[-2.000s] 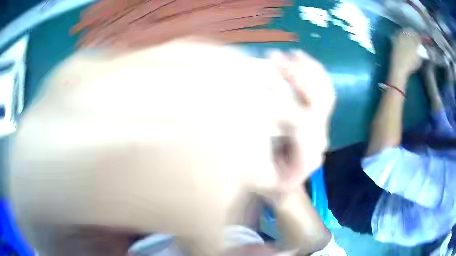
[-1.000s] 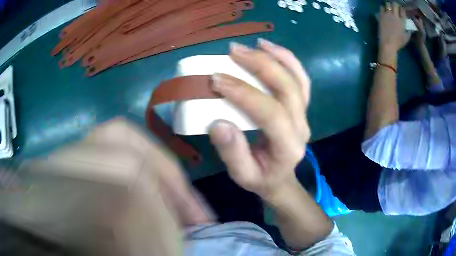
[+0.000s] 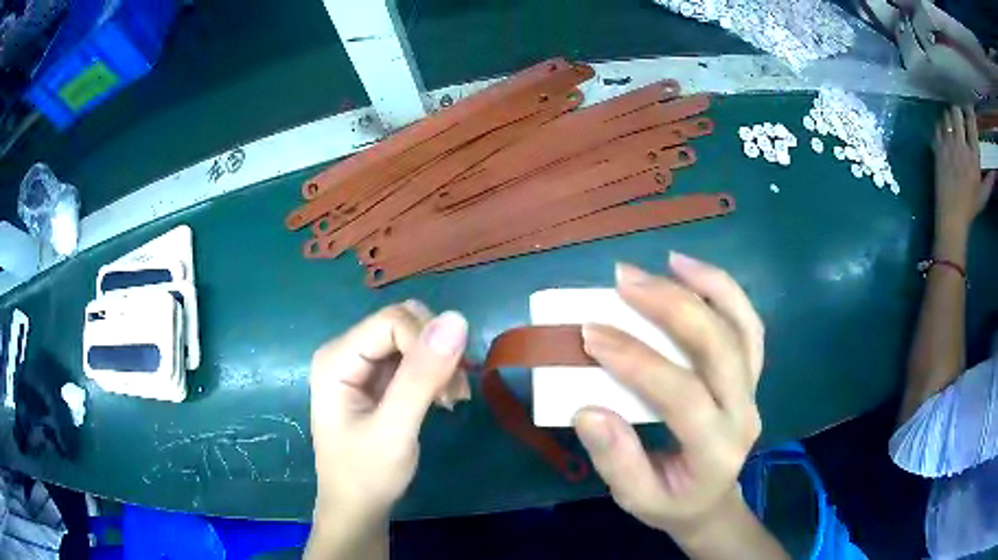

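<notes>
My right hand (image 3: 689,405) holds a white housing (image 3: 564,396), thumb below and fingers across its top. A brown strap (image 3: 536,346) runs flat over the housing under a fingertip, bends at the left and curls down. Its loose end, with an empty hole, hangs below the housing. The end under my fingers is hidden. My left hand (image 3: 378,399) is just left of the bend, thumb and fingers together and fingertips beside the strap. Whether they pinch it is unclear.
Loose brown straps (image 3: 514,186) lie fanned behind my hands. White buttons (image 3: 768,142) are scattered back right, near a bag of buttons (image 3: 777,27). Stacked white parts (image 3: 137,339) lie left. A pale rail (image 3: 263,164) crosses behind. A person's forearm (image 3: 938,317) is far right.
The view has shifted, showing more of the worktop. My left hand, blurred at lower left before, is now beside the strap's bend. My right hand still holds the housing and strap.
</notes>
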